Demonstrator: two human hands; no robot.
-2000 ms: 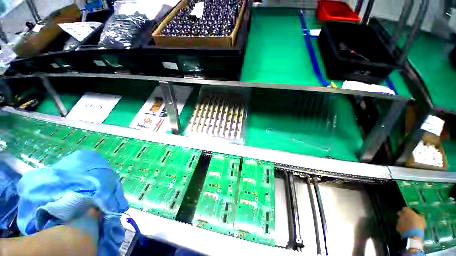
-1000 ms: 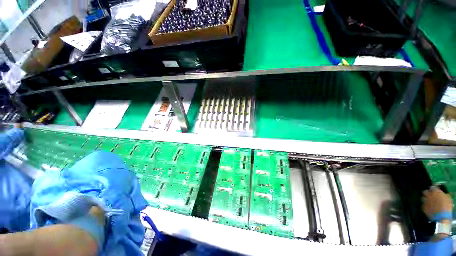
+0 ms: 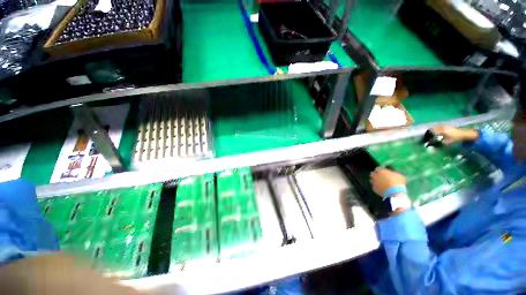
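Green circuit board panels (image 3: pixel 194 222) lie in a row on the conveyor in front of me, blurred by motion. A dark gap separates the left group from two narrower panels. A blurred stretch of bare skin (image 3: pixel 52 276) and a light blue sleeve (image 3: pixel 23 222) are cut off at the lower left. I cannot tell which arm they belong to. No fingers of mine show; neither my left nor my right hand can be made out.
Another worker's hands (image 3: pixel 387 181) are over panels at the right. A metal rail (image 3: pixel 230 163) runs behind the boards. On the shelf are a clear tray of cream-gold parts (image 3: pixel 173 138) and instruction sheets (image 3: pixel 75 164). Above stand a carton of dark parts (image 3: pixel 106 23) and a black bin (image 3: pixel 294 43).
The view has swung right, so the boards and shelves sit further left and more of the other worker shows. The sleeve and bare skin have moved towards the lower-left edge.
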